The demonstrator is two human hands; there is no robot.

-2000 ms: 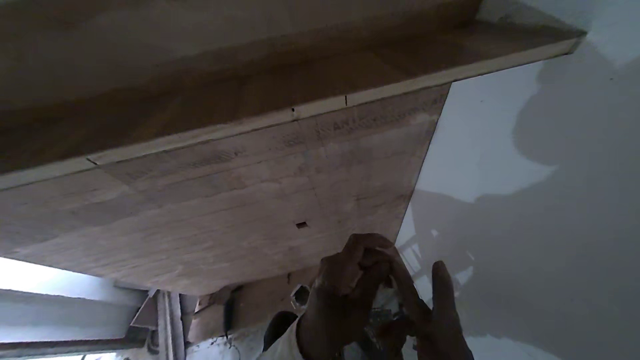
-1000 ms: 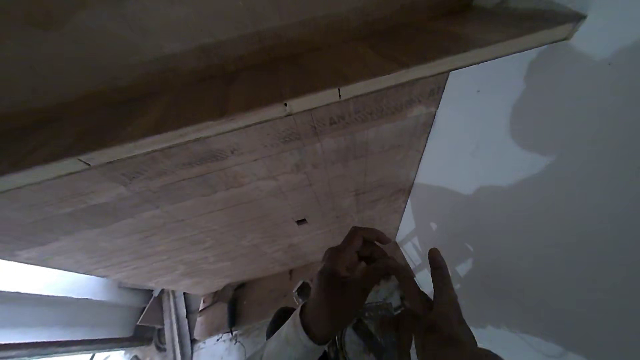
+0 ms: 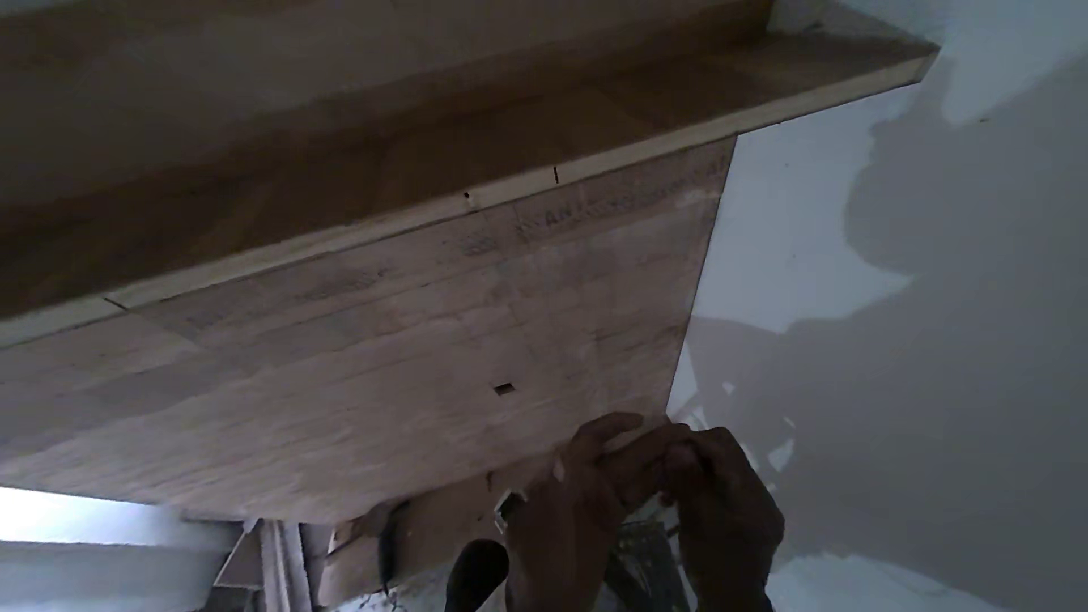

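Observation:
My left hand (image 3: 586, 484) and my right hand (image 3: 722, 501) meet at the bottom centre, fingertips together. Whether something small is pinched between them cannot be seen. Beyond them is a large plywood panel (image 3: 408, 357) with a small square hole, faint stamped writing and pencil lines. Along the panel's upper side runs the pale edge of a wooden board (image 3: 374, 225), bearing short dark marks and a small dark spot.
A white wall (image 3: 952, 374) with shadows on it stands at the right. Wood strips (image 3: 280, 565) lean at the lower left beside a bright opening. A dark rounded object (image 3: 478, 574) is near my left forearm, and more items lie on the floor below.
My right hand has closed in on my left; its raised finger, apart in the earlier frames, is now folded in and the fingertips of both hands meet.

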